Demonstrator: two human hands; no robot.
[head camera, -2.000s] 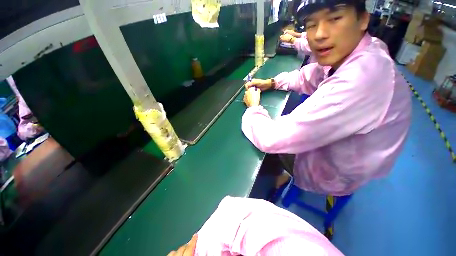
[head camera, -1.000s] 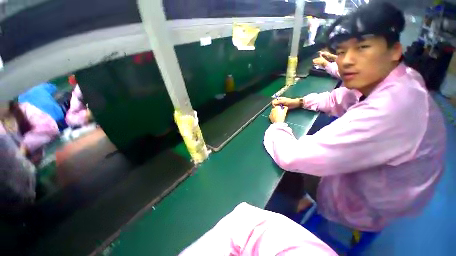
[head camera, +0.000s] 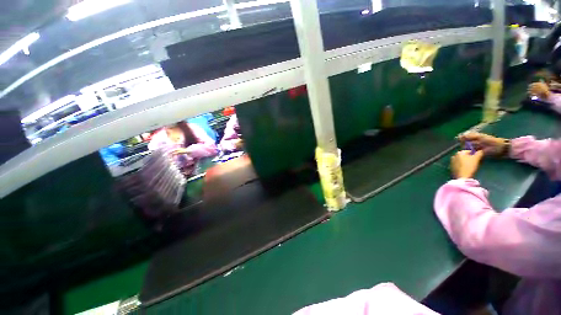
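The long green bench runs from the lower left to the upper right in front of me. My own pink sleeve shows at the bottom edge, resting at the bench's near side; the hand beyond it is out of the picture. Neither of my hands is in view. A flat black mat lies along the back of the bench, and a second black mat lies beyond the taped post.
At right a neighbour's hands hold a thin blue pen over the bench. Another person's hands show farther back. Behind the green partition stand stacked trays, and a person in pink sits there.
The view has swung left. The neighbour has shifted to the right edge with the head out of frame, and the partition gap and stacked trays show more. The fingers seen earliest by my sleeve are gone.
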